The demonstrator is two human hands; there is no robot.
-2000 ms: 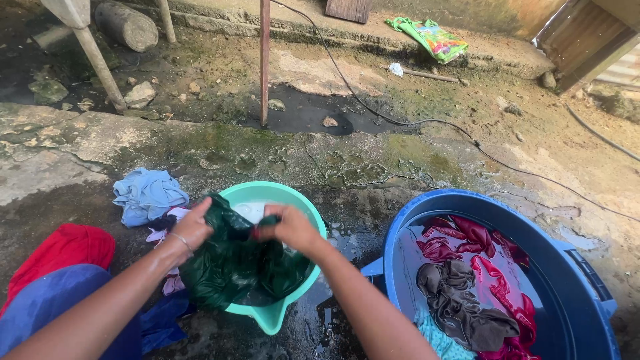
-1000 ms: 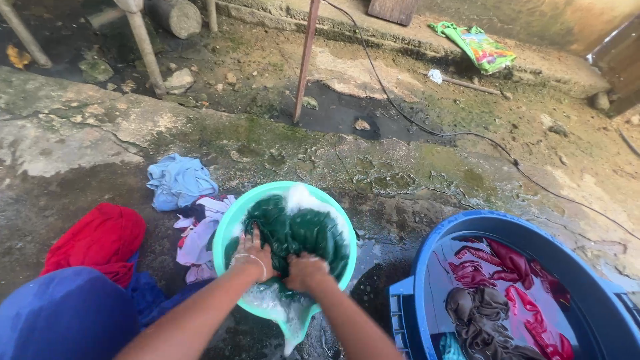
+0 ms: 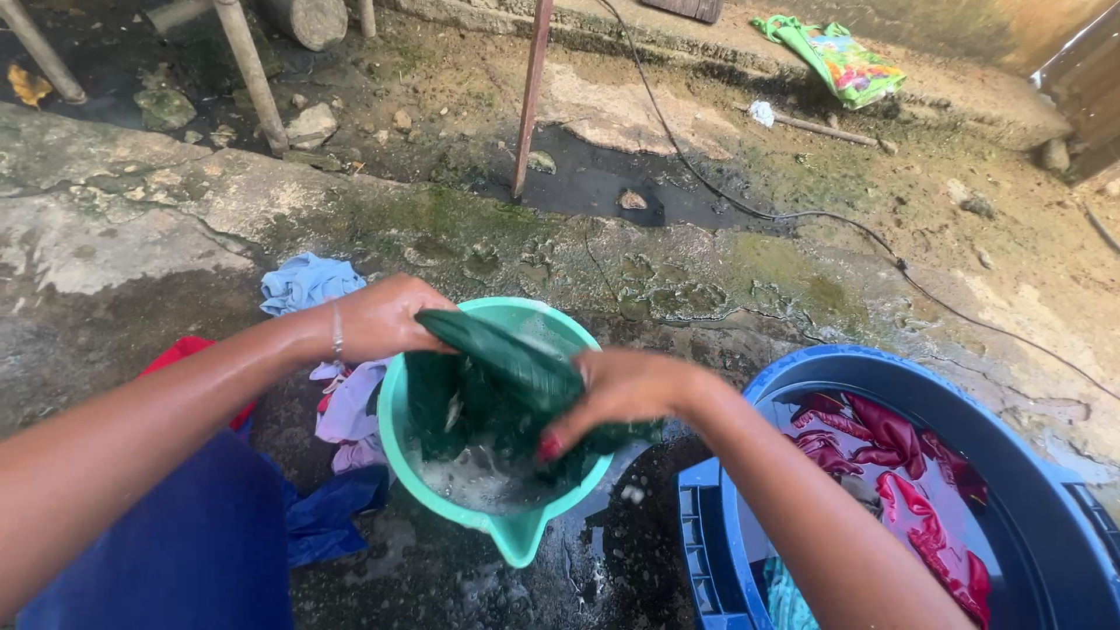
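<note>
A dark green wet cloth is stretched between my two hands above a mint-green plastic basin with a pouring lip. My left hand, with a thin bracelet at the wrist, grips the cloth's upper left end over the basin's left rim. On the right side my right hand, blurred, is closed on the cloth near the basin's right rim. Part of the cloth hangs down into the basin, where soapy water with foam shows below it.
A large blue tub at the right holds water and red garments. Left of the basin lie a light blue cloth, lilac clothes and a dark blue cloth. A thin wooden post and a black cable are beyond.
A second ago both hands pressed the green cloth down in the basin; now they hold it raised, with my left hand up at the left rim and my right hand at the right.
</note>
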